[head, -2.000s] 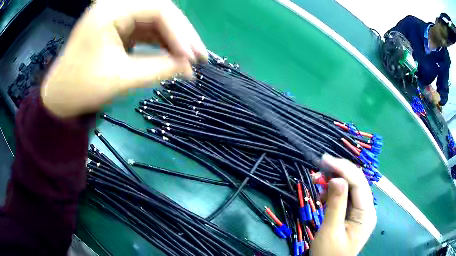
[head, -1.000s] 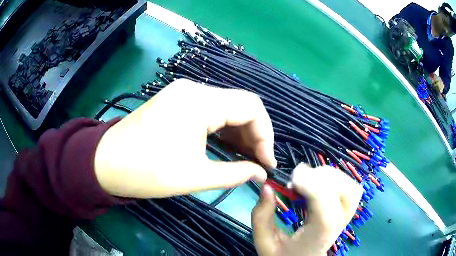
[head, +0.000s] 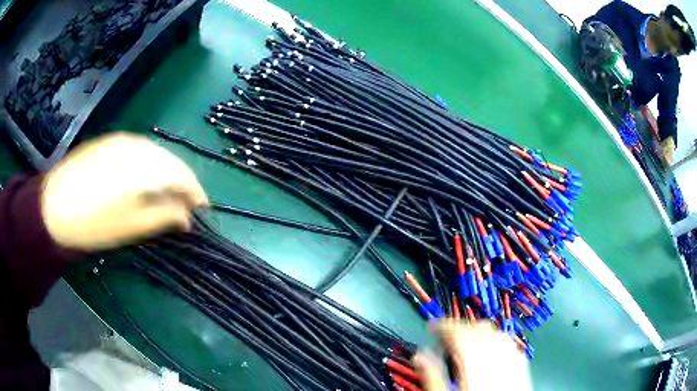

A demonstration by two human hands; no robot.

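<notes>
The large pile of black cable leads (head: 367, 145) lies fanned across the bench, its blue terminal ends (head: 489, 282) with red core wires at the lower right. The smaller cable pile (head: 252, 305) lies nearer me, red wires showing at its right end. My left hand (head: 122, 195), blurred, is over the upper-left end of the smaller pile with fingers curled; its fingertips hide the cable ends there. My right hand (head: 481, 359), blurred and cut off by the bottom edge, is over the coloured ends between the piles. Whether either holds a cable is unclear.
A black parts bin (head: 115, 72) with loose small black pieces stands at the upper left. Stray cables (head: 286, 222) lie between the piles. A person in dark clothing (head: 649, 69) works with similar cables at the upper right, beyond the pale edge strip (head: 565, 99).
My hands were together over the large pile with a cable's red end between them. Now they are apart, the left moved left to the smaller pile, the right moved down.
</notes>
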